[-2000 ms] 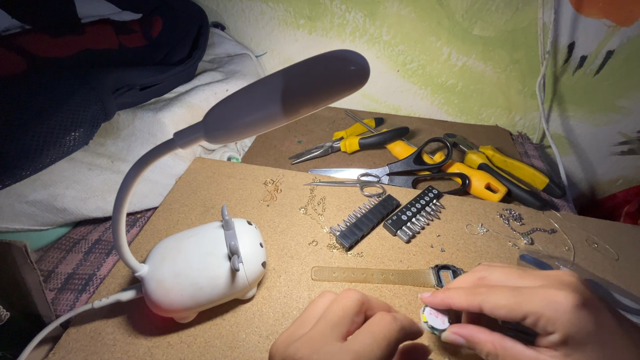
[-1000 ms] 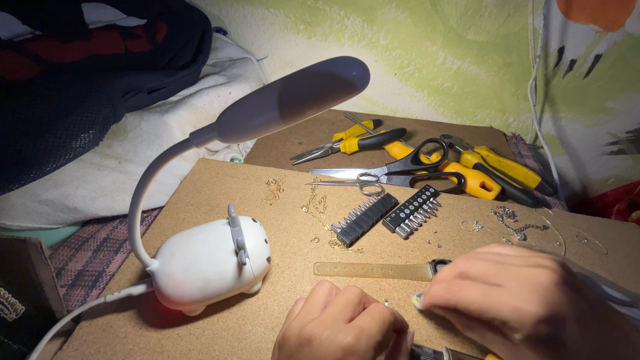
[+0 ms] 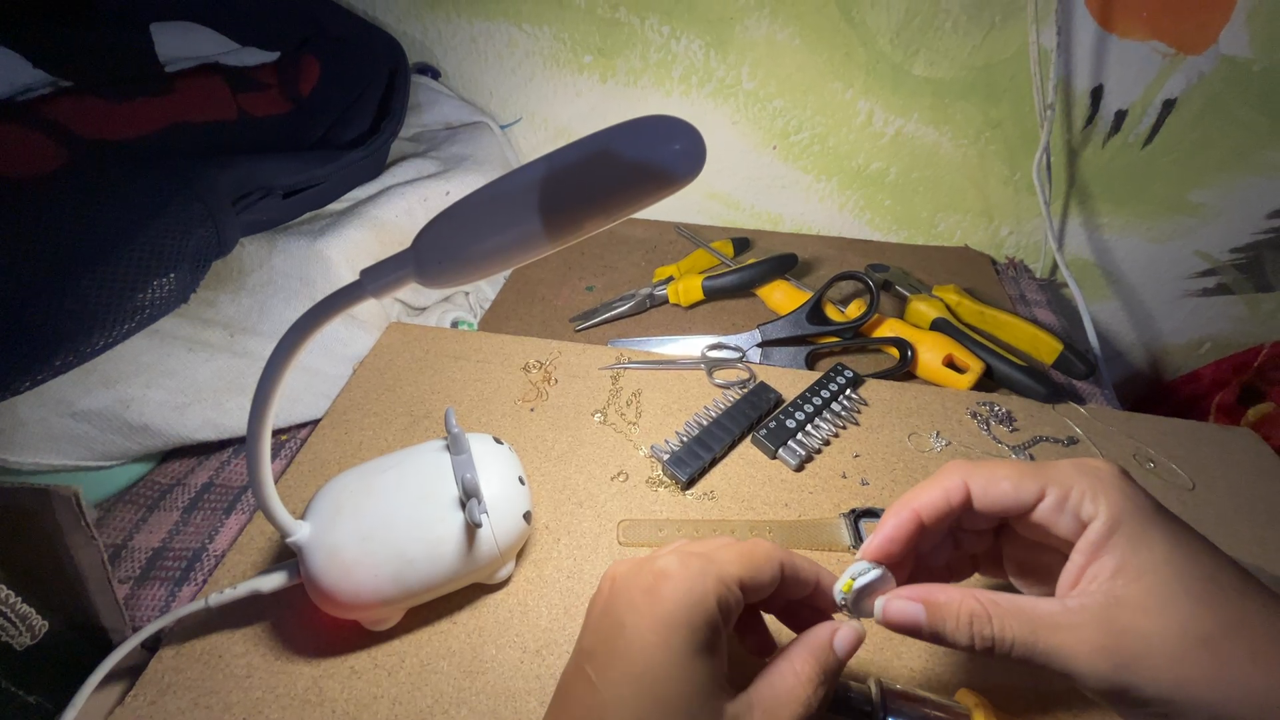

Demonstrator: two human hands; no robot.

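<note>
A small round white-and-silver part, likely a watch module (image 3: 864,589), with a yellow mark on it, is between the fingertips of both hands. My right hand (image 3: 1040,570) pinches it from the right with thumb and index finger. My left hand (image 3: 715,630) has its thumb and fingertips on its left side. Just behind the hands lies a watch case (image 3: 862,528) with a translucent strap (image 3: 735,533) stretching left; the right hand hides its other side. Below the hands, a dark shiny tool with a yellow part (image 3: 900,700) is partly hidden.
A white animal-shaped lamp (image 3: 400,530) stands left, its head (image 3: 560,200) arching over the board. Behind are two bit holders (image 3: 722,435), black scissors (image 3: 790,335), small scissors (image 3: 728,365), yellow-black pliers (image 3: 690,285), cutters (image 3: 990,325), gold chains (image 3: 620,405) and silver chains (image 3: 1005,430).
My left hand has moved up and right to the small round part, which now shows between both hands. One second ago the right hand largely covered it.
</note>
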